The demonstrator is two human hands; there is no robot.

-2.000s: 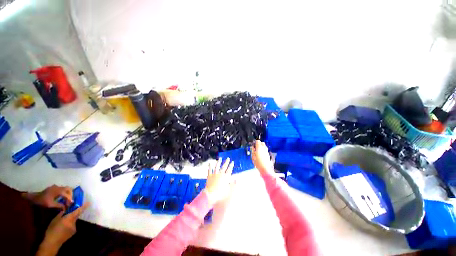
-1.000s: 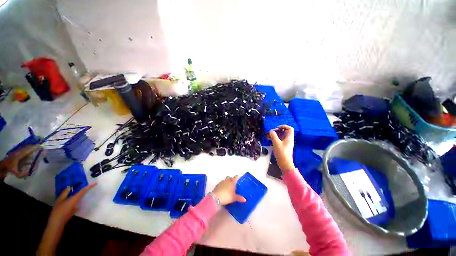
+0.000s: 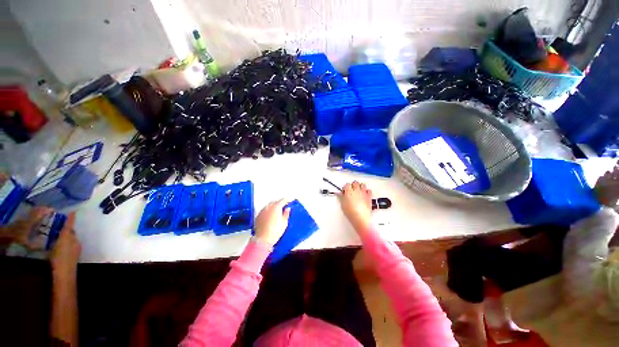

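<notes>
My left hand point(image 3: 271, 222) holds an empty blue insert tray point(image 3: 296, 229) by its left side, at the table's front edge. My right hand point(image 3: 358, 201) is over a black coiled cable point(image 3: 381, 203) on the table; its plug ends show left of the fingers and its coil to the right. The fingers hide the middle of the cable. Three filled blue trays point(image 3: 197, 208) with black cables stand side by side, left of my left hand.
A black cable pile point(image 3: 237, 112) lies behind the trays. Stacked blue trays point(image 3: 377, 95) and loose trays point(image 3: 361, 150) are right of it. A grey basket point(image 3: 502, 190) is at right, with more blue trays point(image 3: 553, 192) beside it. People's hands are at both sides.
The view has shifted, so the table sits higher. My right hand, earlier raised near the tray stacks, is now down on the table with a cable. My left hand still has the tray, turned differently.
</notes>
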